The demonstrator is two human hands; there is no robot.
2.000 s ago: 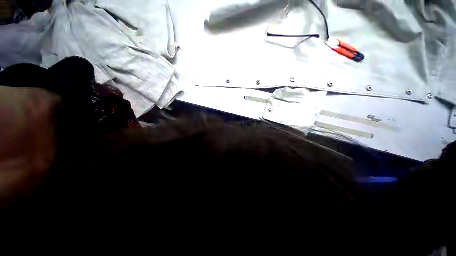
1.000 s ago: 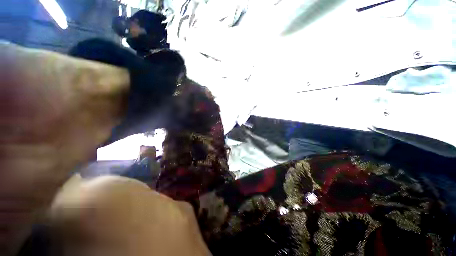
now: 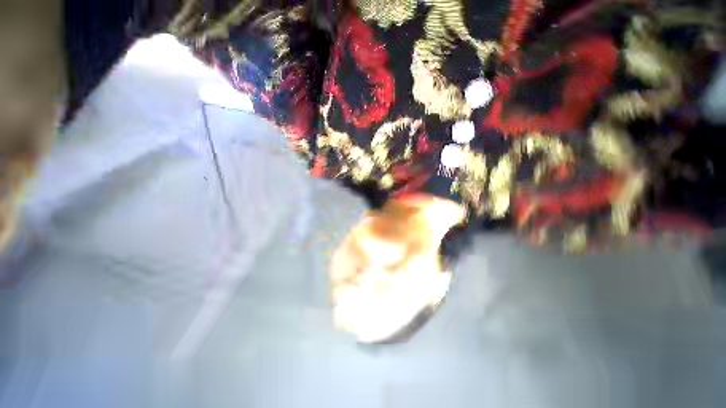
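Note:
Pale grey-white cloth [image 3: 143,215], likely a garment, covers the left and lower picture, with a thin dark seam line or fold at its upper left. A bright, overexposed skin-toned shape [image 3: 390,271], probably a hand, lies against the cloth near the centre, below dark patterned fabric. Its fingers cannot be made out, nor which hand it is. Another blurred skin-toned area [image 3: 24,119] is cut off by the left edge, close to the lens; it may be a hand. No tool can be made out.
Black fabric with red and gold floral pattern [image 3: 549,80] and a few white shiny dots fills the upper middle and right, likely clothing. Dark areas lie at the upper left and right edge. The lower part is heavily blurred.
The view has swung away from the white table, the buttoned garment and the orange-gripped snips. Patterned fabric and pale cloth now fill the picture, and the bright skin-toned shape has appeared.

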